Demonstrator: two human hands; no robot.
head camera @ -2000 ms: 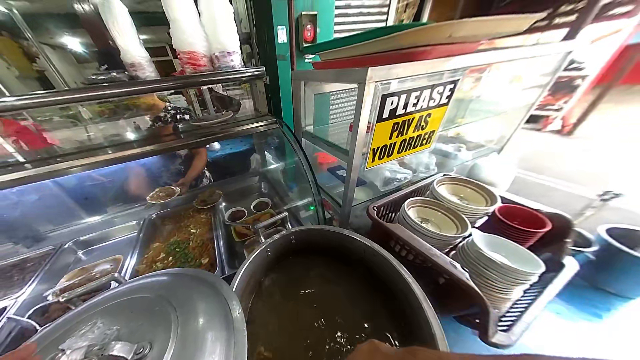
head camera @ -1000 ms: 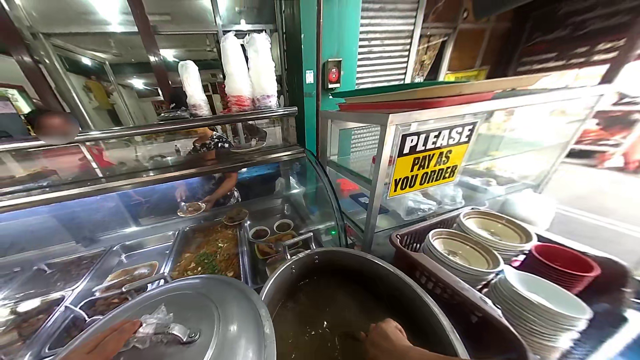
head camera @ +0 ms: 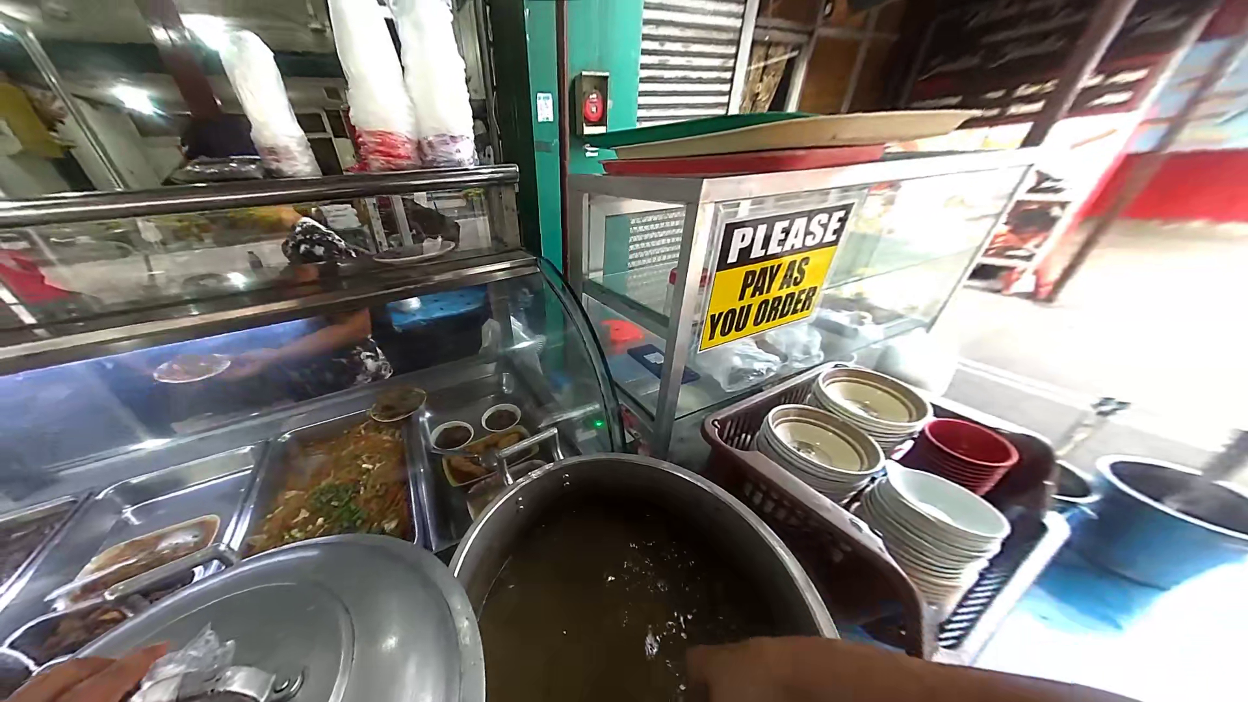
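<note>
At the lower left my left hand (head camera: 97, 675) lies at the handle of a large round metal pot lid (head camera: 322, 604), beside some crumpled clear plastic (head camera: 190, 658). The handle is partly out of view, so the grip is unclear. My right hand (head camera: 741, 668) reaches low over the near right part of a big metal pot (head camera: 780, 546) of brown broth (head camera: 595, 595). Its fingers are hidden or blurred, and whether it holds anything does not show. The lid stands left of the pot, covering part of the food trays.
Behind the pot is a glass food counter with a tray of noodles (head camera: 336, 497) and small cups of sauce (head camera: 451, 436). To the right, a brown plastic crate (head camera: 809, 507) holds stacked bowls (head camera: 936, 502). A glass case (head camera: 692, 292) stands behind it. A person's arm (head camera: 302, 341) holds a plate behind the glass.
My right hand, barely visible at the bottom edge two seconds ago, now reaches farther into view with its forearm. My left hand, seen on the lid a second ago, remains there.
</note>
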